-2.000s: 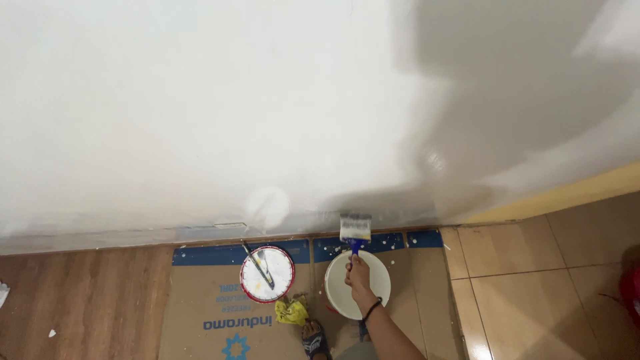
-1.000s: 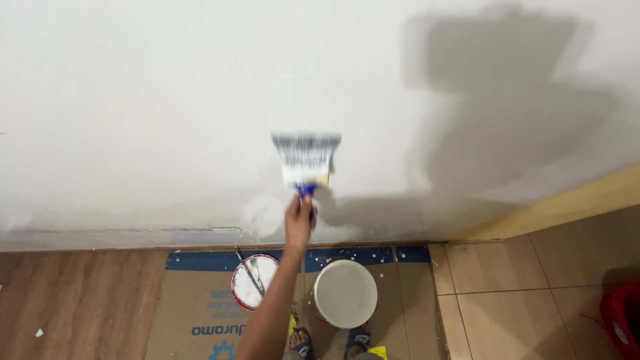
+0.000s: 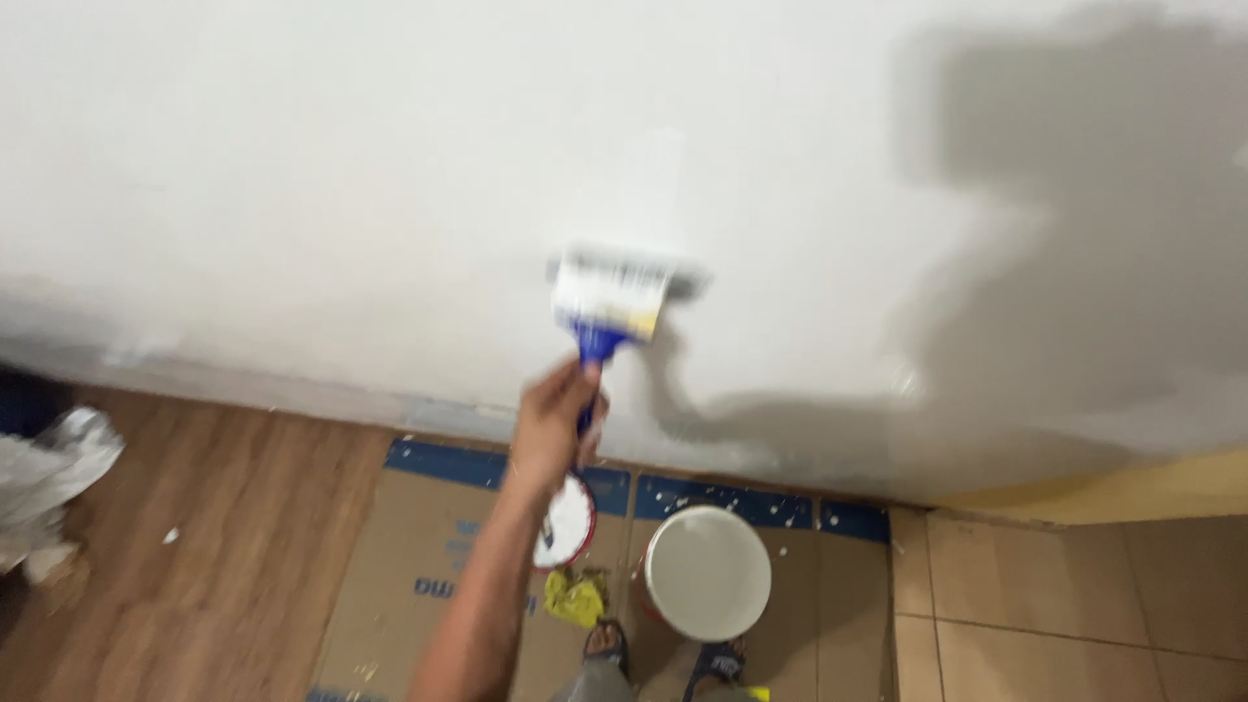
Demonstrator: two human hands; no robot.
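Note:
My left hand (image 3: 558, 419) grips the blue handle of a wide flat paintbrush (image 3: 609, 302). The brush points up, its blurred bristle end at the white wall (image 3: 390, 195); exact contact is hard to tell. A paler patch shows on the wall just above the bristles. Below the hand, partly behind the forearm, a red-rimmed container (image 3: 567, 522) holds something white, with a thin tool in it. To its right stands a white bucket (image 3: 709, 573), its contents pale. My right hand is out of view.
Flattened cardboard (image 3: 439, 526) with blue bands and white spots covers the floor along the wall. A crumpled yellow item (image 3: 575, 597) lies near my sandalled feet. Crumpled whitish sheeting (image 3: 68, 458) is on the wood floor at left; floor tiles (image 3: 1033, 575) are at right.
Two seconds ago a hand with a dark wristband held the brush low above the bucket. The brush is now higher on the wall and further left, in my left hand, which shows no band.

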